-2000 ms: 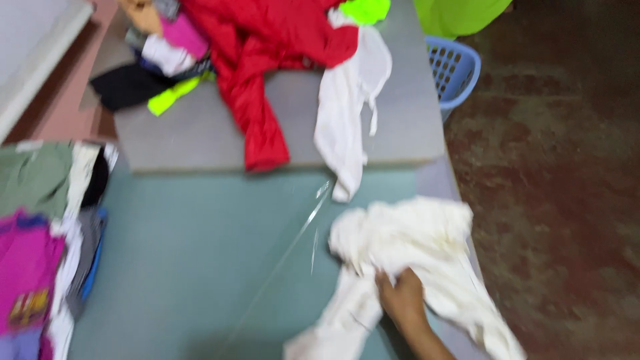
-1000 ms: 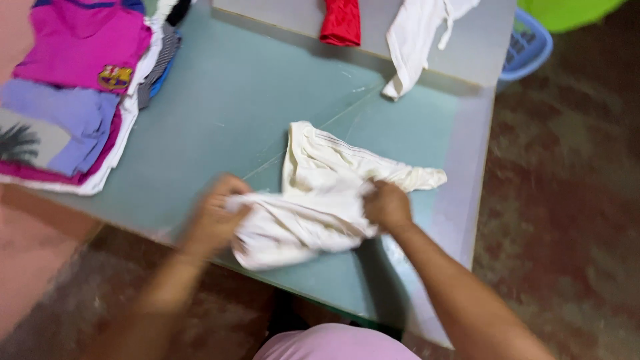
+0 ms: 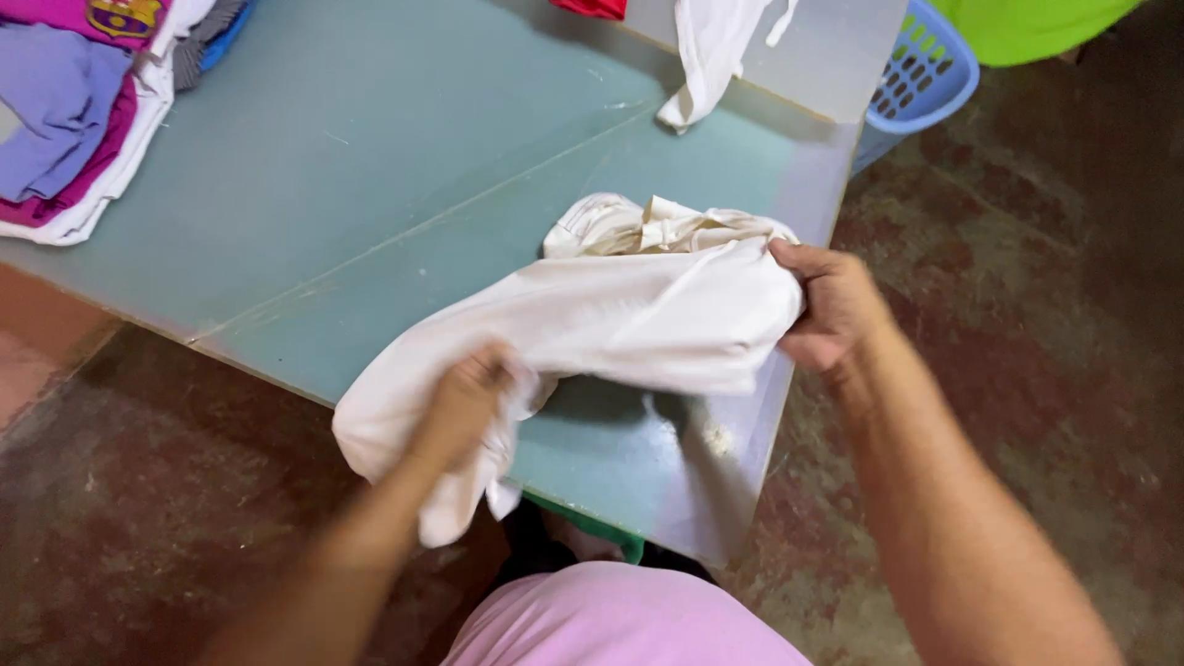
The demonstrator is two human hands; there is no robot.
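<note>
A white cloth garment (image 3: 629, 314) is stretched between my hands over the near right corner of the table. My right hand (image 3: 828, 301) grips its right end, thumb on top, beside the table's right edge. Blurred by motion, my left hand (image 3: 472, 398) pinches the garment's left part, which hangs over the front edge. Behind the stretched part, a bunched section of the same cloth rests on the tabletop.
The blue-green tabletop (image 3: 370, 139) bears a pile of folded clothes (image 3: 65, 111) at the left. A white garment (image 3: 708, 55) and a red one (image 3: 592, 7) hang off a raised grey board (image 3: 805, 65). A blue plastic basket (image 3: 934, 74) stands beyond the right edge, near bright green cloth (image 3: 1036, 23).
Two seconds ago one hand was on the white garment; one second ago both held it. Now it is turned and drawn out longer, with its left part over the front edge.
</note>
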